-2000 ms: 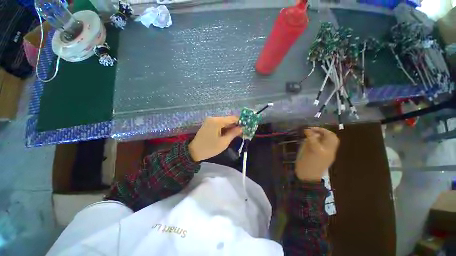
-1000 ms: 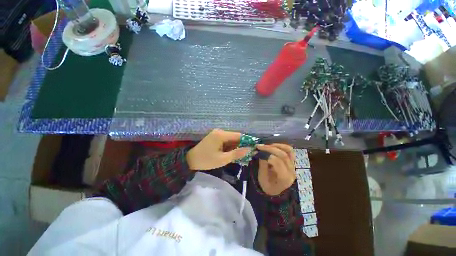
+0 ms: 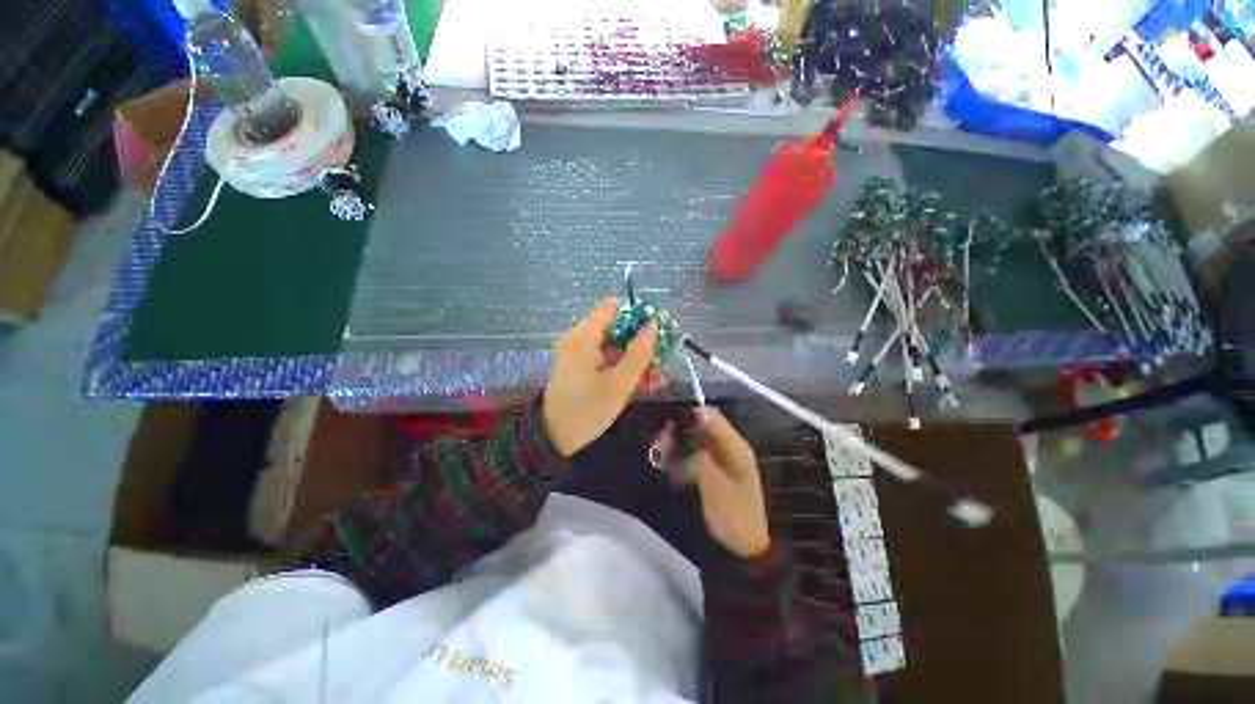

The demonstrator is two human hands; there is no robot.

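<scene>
My left hand [image 3: 596,382] holds a small green circuit board [image 3: 644,330] between thumb and fingers, over the bench's front edge. A short dark lead with a light tip sticks up from the board. A long white lead [image 3: 798,409] runs from it to the lower right, its end blurred. My right hand [image 3: 727,475] is just below right of the board, fingers bent near a shorter white lead and a small ring-like loop; blur hides whether it grips them. A red squeeze bottle [image 3: 774,209] lies on the grey mat [image 3: 509,248].
Wired boards [image 3: 902,234] lie heaped at the right, with another heap [image 3: 1122,241] beyond. A small black part [image 3: 796,315] is on the mat. A white tray [image 3: 516,55] and dark components [image 3: 867,55] are behind. A pad strip [image 3: 863,550] hangs at the brown carton [image 3: 963,591].
The board is raised and turned, and its long white lead now points right instead of down. My right hand has moved from the board to lower down. The view has shifted slightly.
</scene>
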